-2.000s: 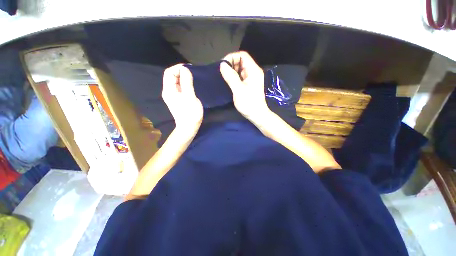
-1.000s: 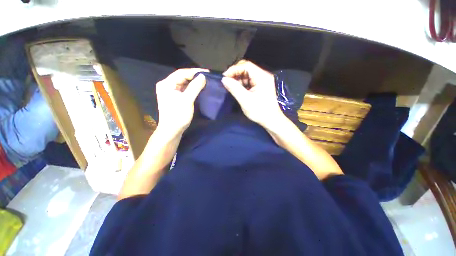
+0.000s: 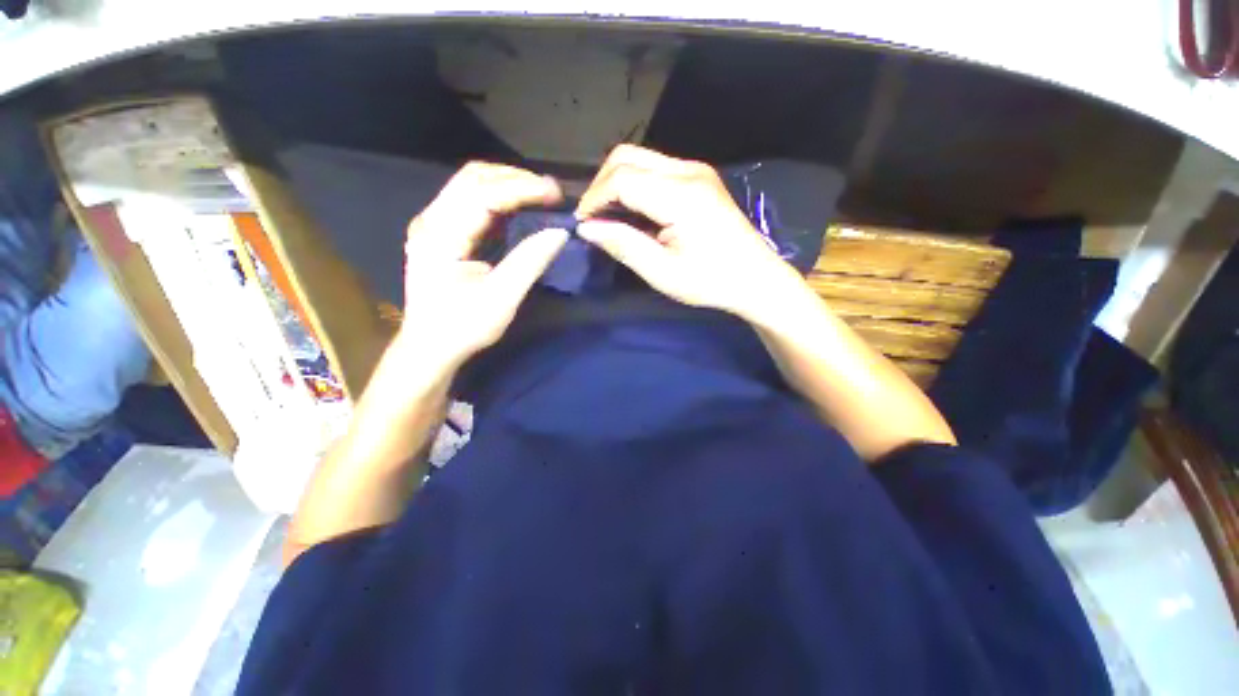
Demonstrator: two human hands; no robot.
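A small navy cloth piece (image 3: 568,267) hangs below my fingertips, over my lap. It is hard to tell from the navy shirt behind it. My left hand (image 3: 476,252) pinches its upper edge between thumb and fingers. My right hand (image 3: 666,224) pinches the same edge, with its fingertips touching or nearly touching those of my left hand. Much of the piece is hidden by the hands. Pale thread ends (image 3: 764,215) lie on dark cloth just right of my right hand.
The white table edge (image 3: 544,19) curves across the top, with red scissor loops (image 3: 1207,38) at right. An open wooden drawer (image 3: 93,231) stands left. Wooden slats (image 3: 913,292) and hanging navy cloth (image 3: 1019,394) are right. A seated person's leg (image 3: 84,356) shows far left.
The cloth was spread between both hands, then its upper edge was gathered. Now the fingertips are close together at that edge, and less of the piece shows.
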